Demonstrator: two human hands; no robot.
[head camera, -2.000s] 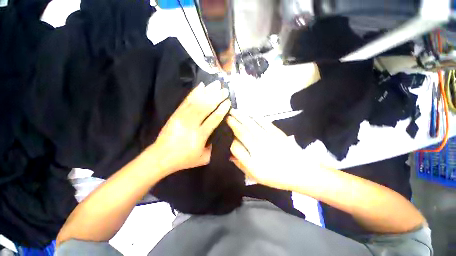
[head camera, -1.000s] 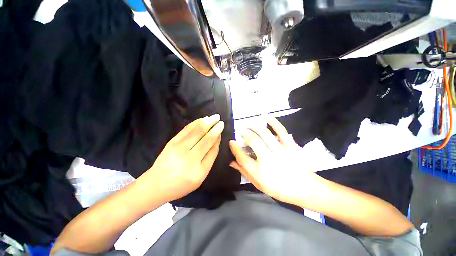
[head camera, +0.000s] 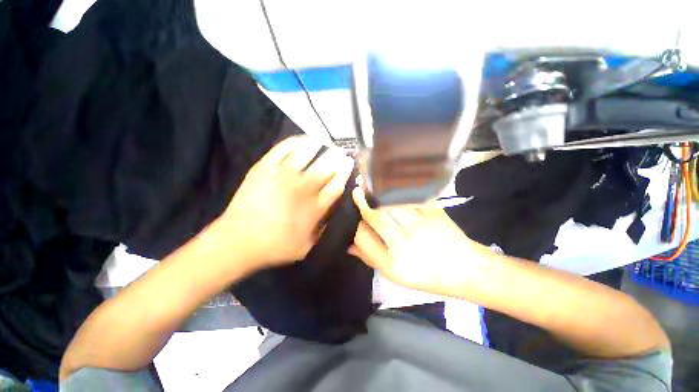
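Note:
A large black garment (head camera: 146, 145) lies heaped at the left, and part of it runs under my hands down to my lap. My left hand (head camera: 283, 199) is bare and pinches the cloth near the needle area. My right hand (head camera: 410, 241) is bare; its thumb and index finger are at the cloth's right edge, close to my left fingertips. The white sewing machine head (head camera: 429, 31) with a blue stripe covers the top. Its shiny end cover (head camera: 406, 130) hangs just above my right fingers. The needle and presser foot are hidden.
Black cut pieces (head camera: 529, 195) lie on the white table right of the machine. A grey knob (head camera: 533, 126) is on the machine arm. An orange cord (head camera: 684, 237) hangs at the right table end, above a blue crate (head camera: 667, 279). A ruler strip (head camera: 222, 314) lies along the near table edge.
The machine head now fills more of the top of the view. My hands have moved up and closer together near the needle area, with my left fingers now bent on the cloth.

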